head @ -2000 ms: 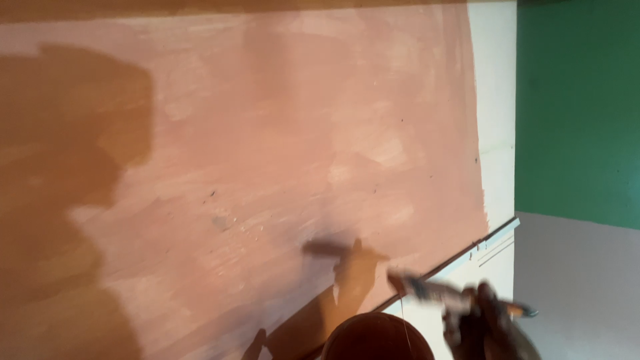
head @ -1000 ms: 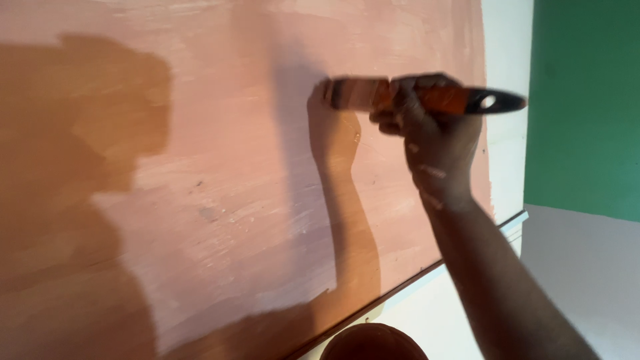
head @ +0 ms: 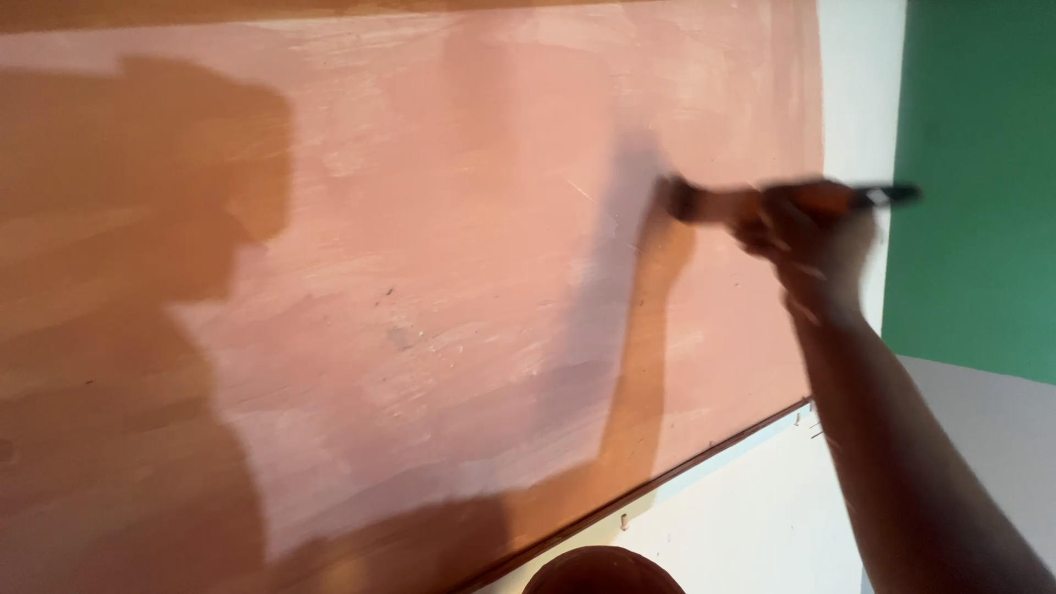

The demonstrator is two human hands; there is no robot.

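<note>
My right hand (head: 813,239) grips a flat paintbrush (head: 726,205) by its orange and black handle. The brush lies roughly level, its dark bristles pointing left over the pink-painted wall panel (head: 462,206). Motion blurs both brush and hand, so I cannot tell whether the bristles touch the surface. Streaky brush marks cover the pink paint, and the shadows of a head and an arm fall across it. Light flecks mark my right wrist. At the bottom edge shows the dark rounded top of a container (head: 604,571). My left hand is out of the picture.
A dark ledge (head: 643,493) runs slanting along the panel's lower edge, with white wall (head: 742,511) and small pegs or nails below. White wall borders the pink on the right, beside a green wall section (head: 978,181) with grey beneath it.
From low beside the container, my right hand rose with the paintbrush to the pink surface. Since one second ago, the hand and brush have shifted slightly right and down.
</note>
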